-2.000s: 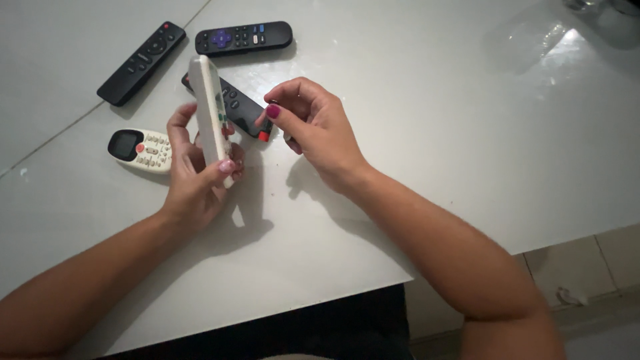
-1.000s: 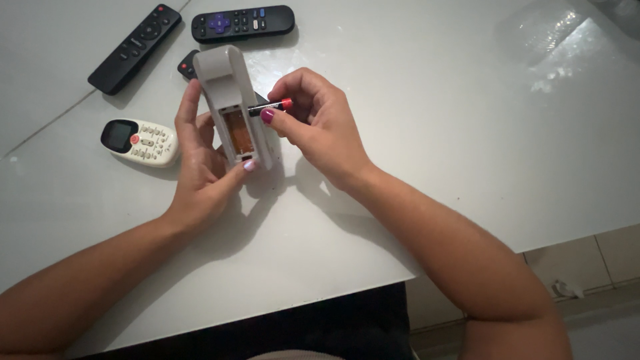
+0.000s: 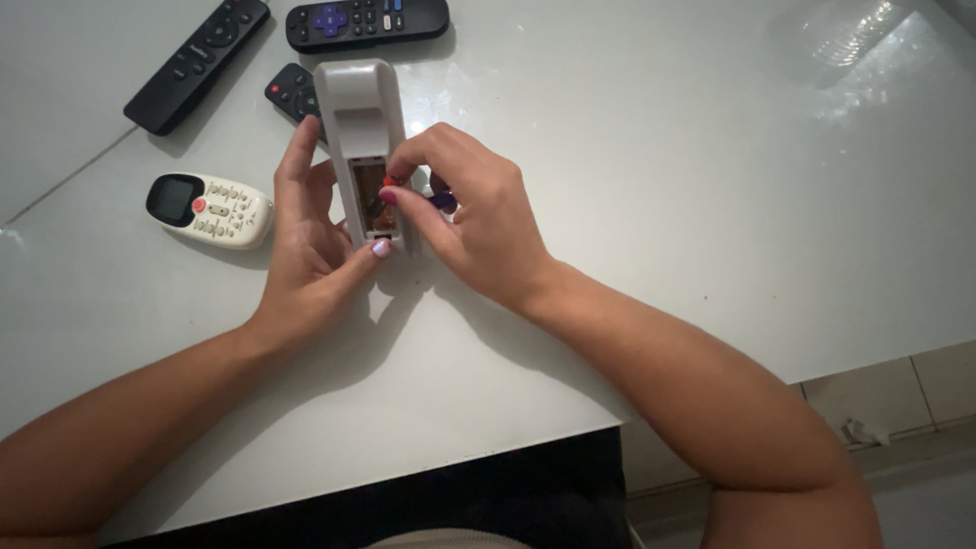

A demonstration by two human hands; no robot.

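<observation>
A light grey remote control [image 3: 362, 110] is held upright above the table, its back toward me and its battery compartment [image 3: 372, 191] uncovered. My left hand [image 3: 309, 236] grips it from the left side, with the thumb at its lower end. At the compartment's right edge, my right hand [image 3: 465, 213] pinches a battery [image 3: 390, 181] between thumb and index finger. The battery's red end shows; most of it is hidden by the fingers or lies in the compartment. A purple thing, partly hidden, shows behind the right thumb.
A white remote control [image 3: 236, 210] with a dark display lies left of my left hand. Black remote controls lie at the upper left [image 3: 191, 69], at the top [image 3: 366, 23] and partly behind the grey one [image 3: 290, 90]. The white table [image 3: 686, 198] has its front edge near me.
The grey remote has turned from its side to show its back and open compartment. My right hand has brought the battery from beside the remote to the compartment.
</observation>
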